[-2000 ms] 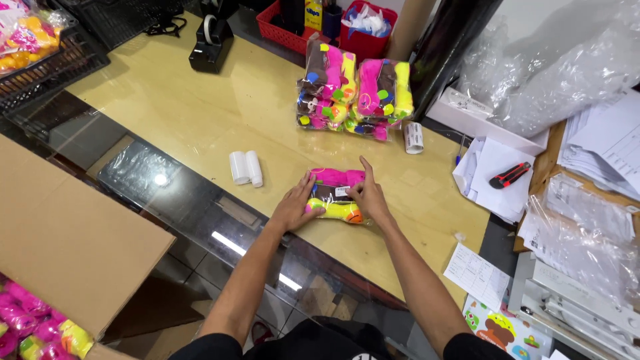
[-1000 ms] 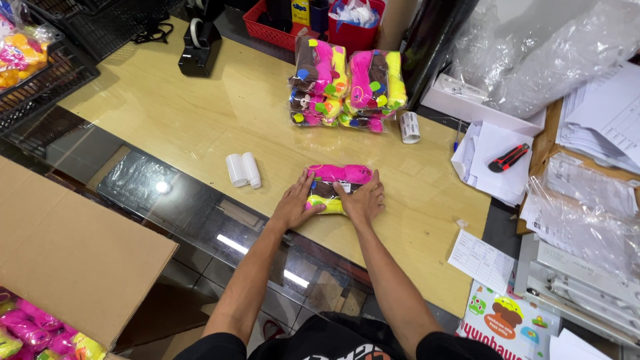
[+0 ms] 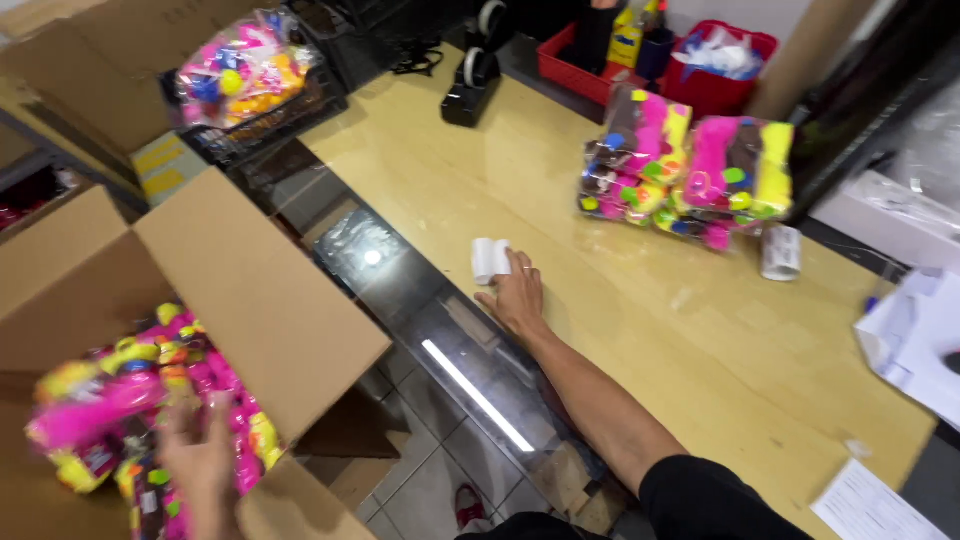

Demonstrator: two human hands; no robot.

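My left hand, blurred, is over the open cardboard box at the lower left, its fingers apart. Just beyond it, inside the box, a plastic-wrapped pink and yellow packet lies at a tilt on several like packets; whether my fingers touch it I cannot tell. At the wooden table's near edge, my right hand has its fingertips against one of two small white rolls that stand side by side. Wrapped pink, brown and yellow packets are piled farther back on the table.
A black tape dispenser stands at the table's back edge, near a red basket and a red bin. A printed label roll is beside the pile. A black crate holds bagged colourful things. Glass edging borders the table.
The view has swung left. My hands have parted from the packet on the table, which no longer lies there; the left is over the box, the right at the white rolls. A packet now lies tilted in the box.
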